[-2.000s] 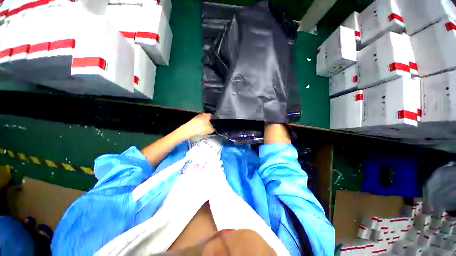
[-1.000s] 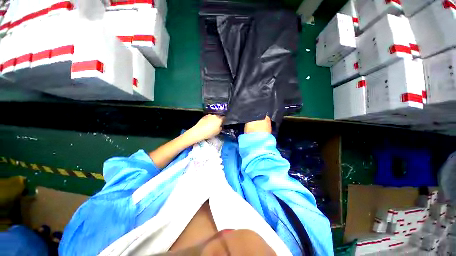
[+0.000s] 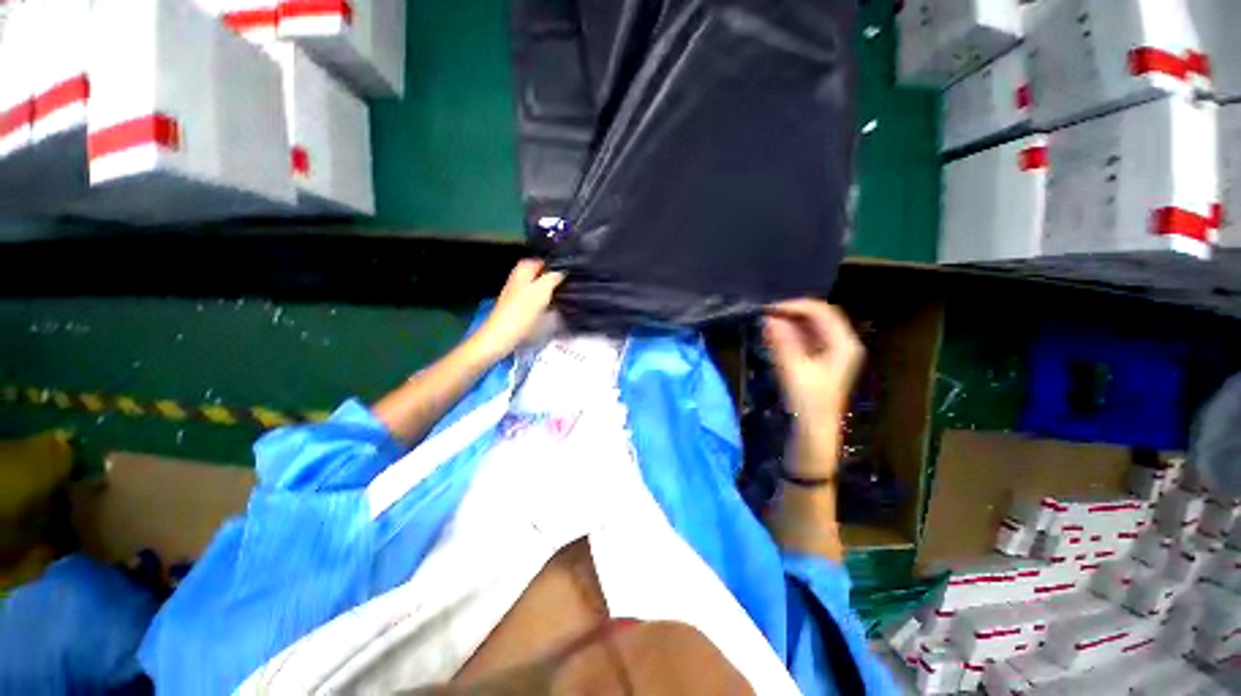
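Observation:
A glossy black poly mailer point(image 3: 721, 163) lies over other flat black mailers point(image 3: 551, 123) on the green bench, its near edge hanging past the bench edge. My left hand point(image 3: 524, 302) grips the near left corner of the mailer. My right hand point(image 3: 814, 347) is at the near right corner, fingertips pinching the edge; it is slightly blurred. Whether anything is inside the mailer cannot be told.
White cartons with red bands are stacked on the bench at left point(image 3: 204, 136) and right point(image 3: 1123, 177). An open cardboard box point(image 3: 928, 408) with shiny black contents stands below the bench edge. A blue crate point(image 3: 1109, 388) and many small cartons point(image 3: 1055, 585) are at lower right.
My right hand was inside or under the mailer and is now out at its right corner. The mailer is spread wider and nearer to me. The view has shifted.

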